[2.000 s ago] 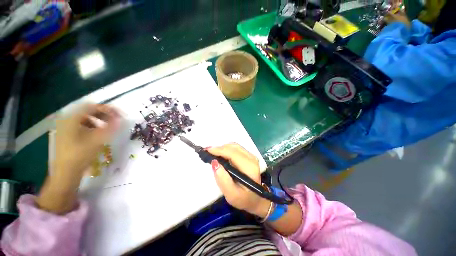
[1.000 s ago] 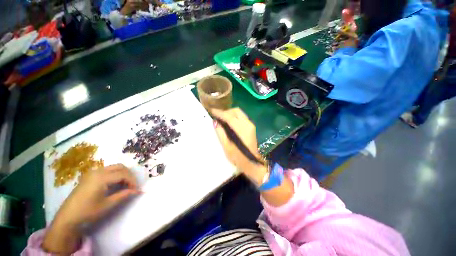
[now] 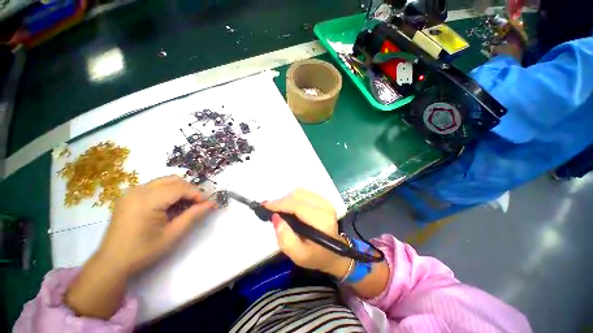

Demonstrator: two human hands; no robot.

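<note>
My right hand (image 3: 309,231) holds a black pen-like soldering iron (image 3: 312,234) with its thin metal tip pointing left. The tip is at a small dark component (image 3: 222,198) just off my left fingertips. My left hand (image 3: 149,221) has thumb and forefinger close together at that component; whether they grip it or a thin piece is too small to tell. A loose pile of dark components (image 3: 211,146) lies mid-board, and a pile of gold-coloured pieces (image 3: 97,174) lies at the left of the white board (image 3: 273,162).
A thick tan ring (image 3: 313,91) stands beyond the board's right corner. Behind it are a green tray (image 3: 338,29) with tools and parts and a black fan (image 3: 448,117). A person's blue sleeve (image 3: 540,97) is at the right. A dark green conveyor (image 3: 195,45) runs behind.
My right hand has brought the iron back from beside the tan ring to the component. My left hand has moved up and right to meet it. The camera view has shifted.
</note>
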